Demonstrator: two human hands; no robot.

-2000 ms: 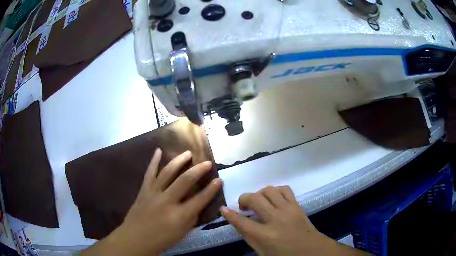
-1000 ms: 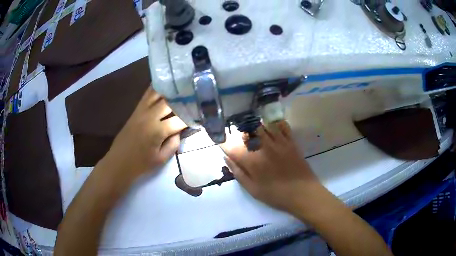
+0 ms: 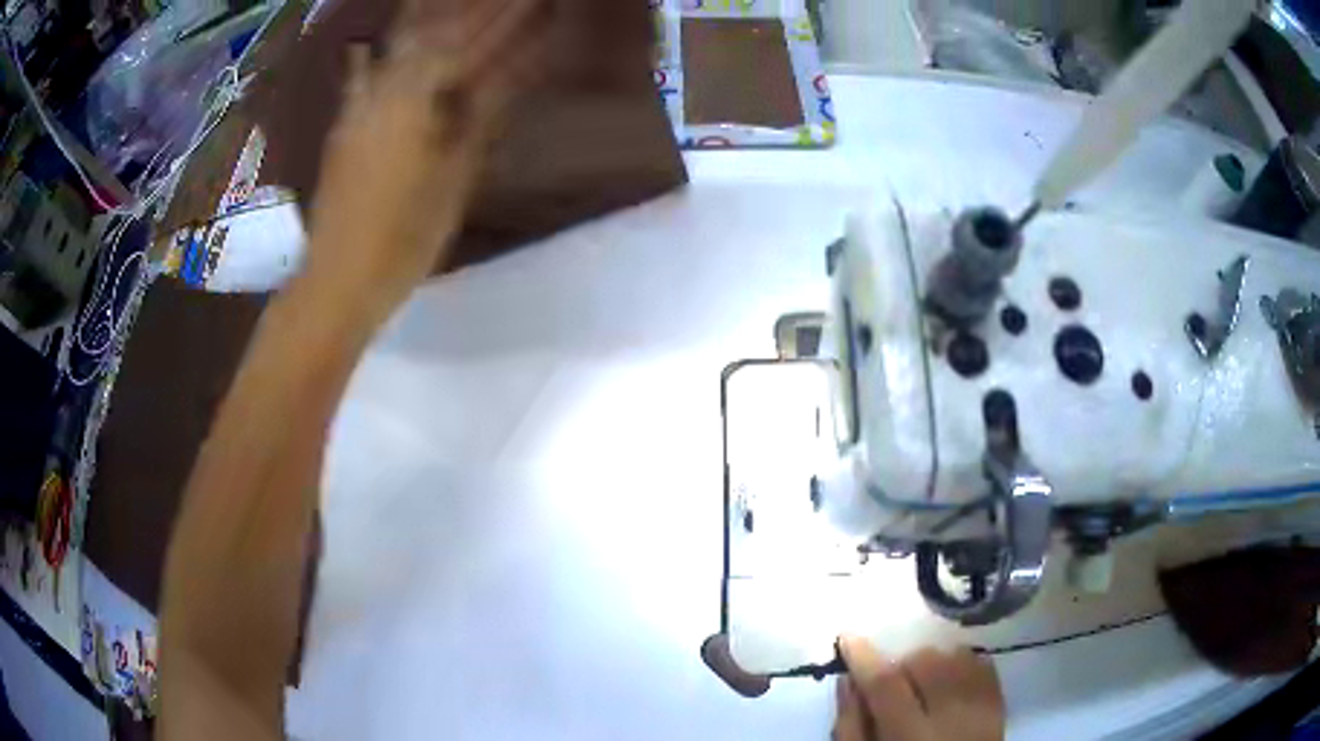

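Observation:
My left hand [image 3: 434, 109] is blurred and lies over a dark brown cloth panel [image 3: 586, 159] at the top left. Whether its fingers grip the cloth cannot be told. My right hand [image 3: 919, 695] is cut off by the bottom edge, below the sewing machine head [image 3: 898, 391], with loosely bent fingers and no cloth seen in it. Its fingertips are by the front edge of the needle plate [image 3: 782, 623]. No cloth lies under the presser area, which is partly hidden by the shiny curved guard [image 3: 1025, 543].
Another brown panel [image 3: 167, 420] lies at the left, partly behind my left forearm. A small brown piece [image 3: 1252, 608] lies under the machine arm at right. Orange-handled snips [image 3: 55, 521] are far left. A brown rectangle on a patterned sheet [image 3: 741, 73] is at the back.
The view has swung left. My left hand has moved from beside the needle area to the far-left cloth. My right hand has drawn back from under the head. The panel has left the near-left table.

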